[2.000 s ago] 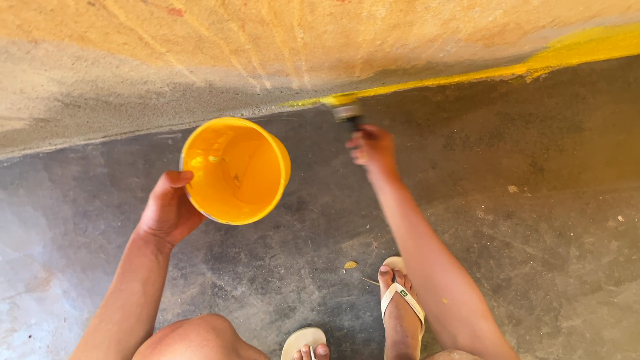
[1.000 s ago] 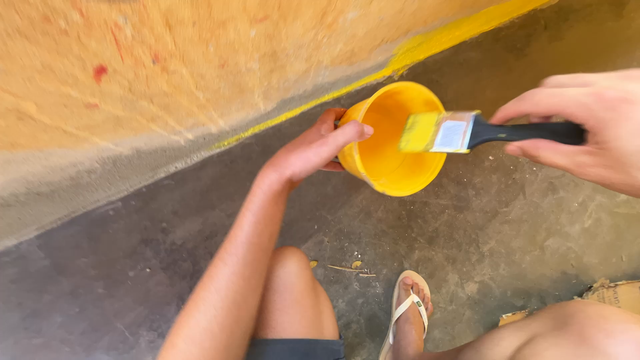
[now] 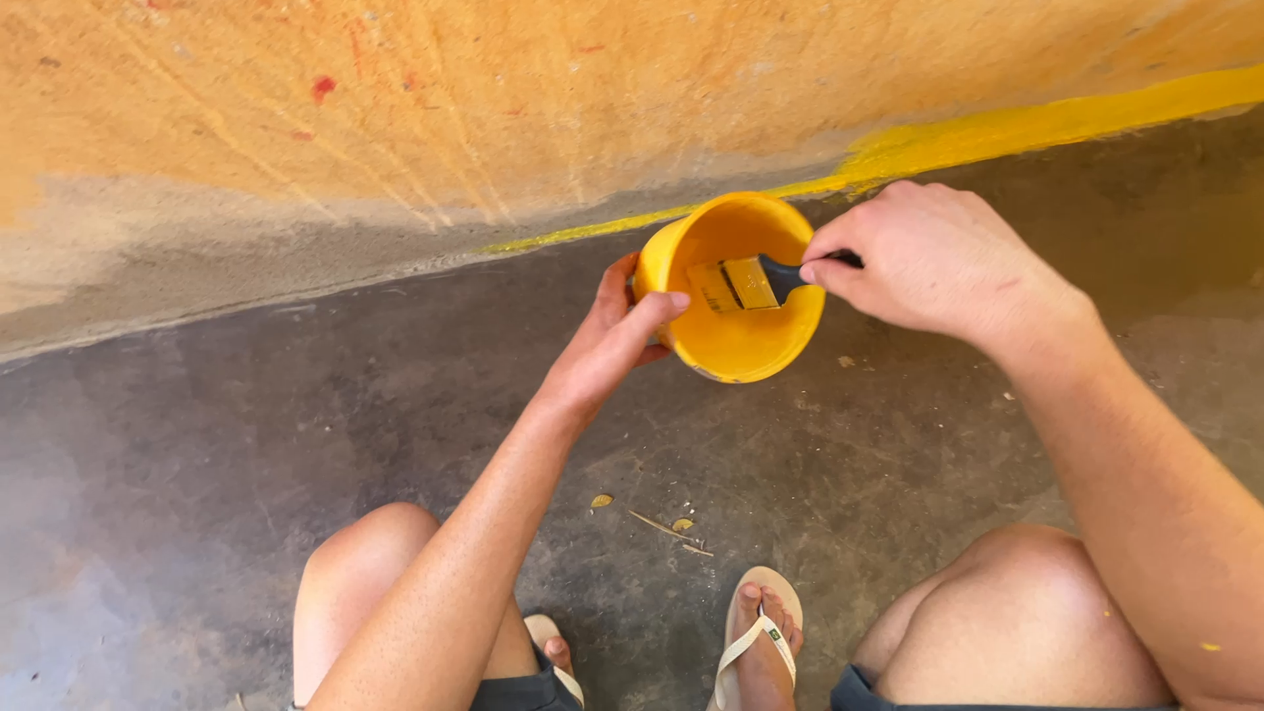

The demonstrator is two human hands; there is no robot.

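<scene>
My left hand grips the side of a yellow plastic bucket, its thumb over the rim. The bucket's mouth faces the camera, and yellow paint coats the inside. My right hand holds a flat paintbrush by its dark handle. The brush head is inside the bucket, its bristles toward the left wall near my left thumb. Behind the bucket, a stripe of yellow paint runs along the base of the wall, broad at the right and thin toward the left.
An orange wall with a bare grey lower band meets a dark concrete floor. Small dry leaves and a twig lie on the floor near my feet in flip-flops.
Two seconds ago the brush was at the wall's base; a second ago it was over the bucket's mouth. Now it is lower inside the bucket. The view has shifted.
</scene>
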